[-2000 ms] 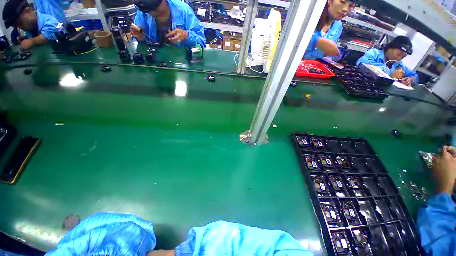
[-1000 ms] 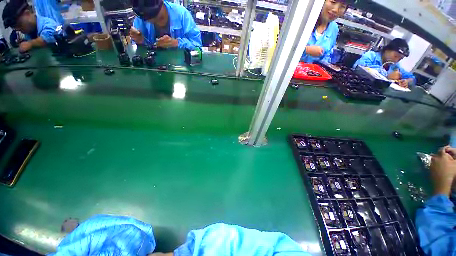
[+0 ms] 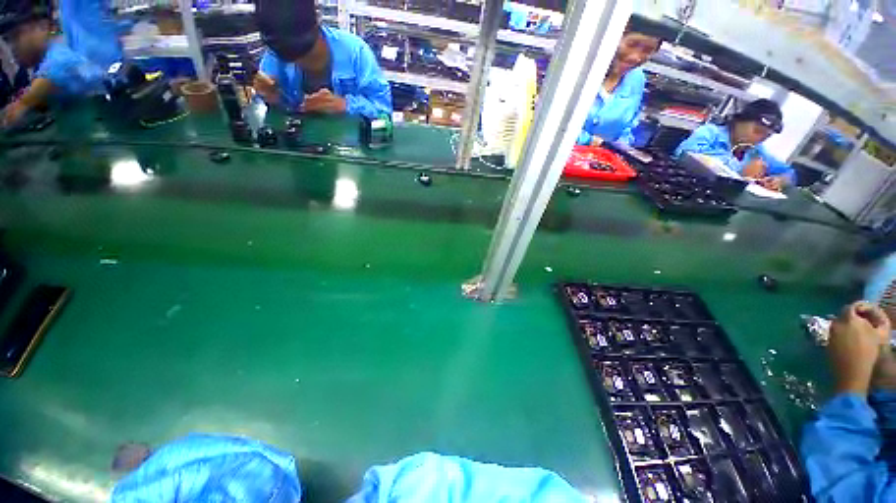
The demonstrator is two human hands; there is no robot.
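My two forearms in blue smock sleeves rest at the bottom edge of the picture. Both of my hands are out of the picture below. In front of me is the green bench top [image 3: 295, 363]. A black tray of pockets [image 3: 688, 398] lies at the right; its left columns hold small black units with pale centres, and other pockets show bare. A dark phone with a gold edge [image 3: 32, 330] lies at the far left.
A metal post [image 3: 550, 147] rises from the bench. At right, a neighbour's hands [image 3: 857, 339] are beside a crinkled clear bag [image 3: 815, 329] and tiny shiny bits [image 3: 791, 383]. Across the bench are several people, a red tray [image 3: 597, 165], another black tray [image 3: 685, 187] and a white-yellow fan [image 3: 511, 110].
The view has shifted slightly, so the bench items sit lower and more to the left. The person behind the red tray has turned and lowered an arm. My sleeves show less.
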